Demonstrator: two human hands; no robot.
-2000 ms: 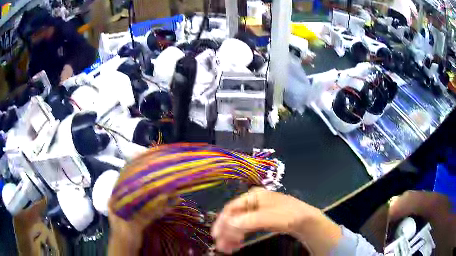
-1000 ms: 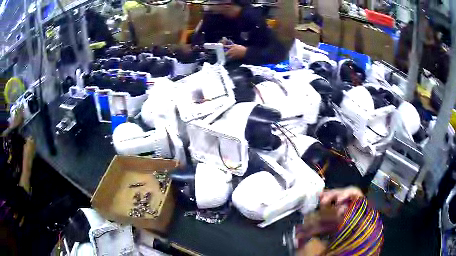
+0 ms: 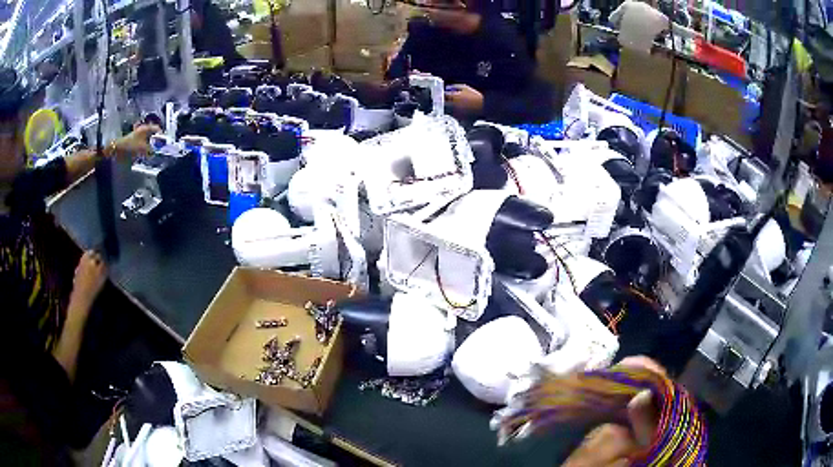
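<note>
A wire harness bundle (image 3: 678,424) of thin yellow, purple and red wires is bent in a loop at the bottom right. Its white-plugged ends (image 3: 516,420) point left, beside the camera bodies. My left hand (image 3: 607,445) is closed around the bundle from below, cut off by the bottom edge. More skin shows at the bundle's upper edge; I cannot tell which hand it belongs to, and my right hand cannot be made out separately. A small open cardboard tray (image 3: 219,333) holds loose small circuit boards (image 3: 283,358). More boards (image 3: 406,388) lie on the bench beside it.
White camera bodies (image 3: 498,358) are piled across the middle. A metal-grey box (image 3: 735,333) stands at the right. A dark fixture (image 3: 160,187) is at the back left. A person (image 3: 475,59) works across the bench, and another person's arm (image 3: 78,301) is at the left. More camera parts (image 3: 215,424) lie bottom left.
The view has swung left, bringing the tray and far-left bench into sight. The bundle now shows at the bottom right, and its plugged ends have come out leftward since a second ago.
</note>
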